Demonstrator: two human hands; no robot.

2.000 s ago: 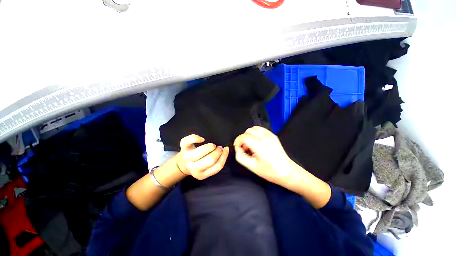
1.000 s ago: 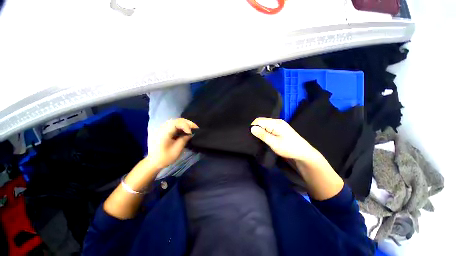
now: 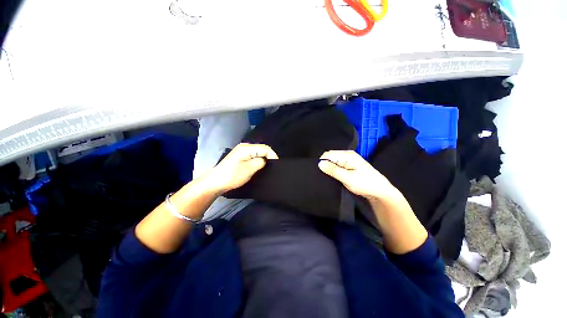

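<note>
A black garment piece [image 3: 297, 181] lies over the lap below the table's front edge, with a straight upper edge stretched between my hands. My left hand [image 3: 244, 166] pinches that edge at its left end. My right hand [image 3: 353, 171] pinches it further right. The fingertips under the cloth are hidden. More black cloth lies behind this edge, towards the table.
Scissors [image 3: 355, 17] with orange and yellow handles and a dark red object [image 3: 477, 22] lie on the white table [image 3: 261, 56]. Below are a blue crate [image 3: 435, 118] with black pieces, a grey fabric heap [image 3: 497, 230] and a red crate or stool [image 3: 15, 267].
The hands have moved apart from close together, and the cloth is now drawn into a straight edge between them. The view has shifted, showing more of the scissors and dark red object.
</note>
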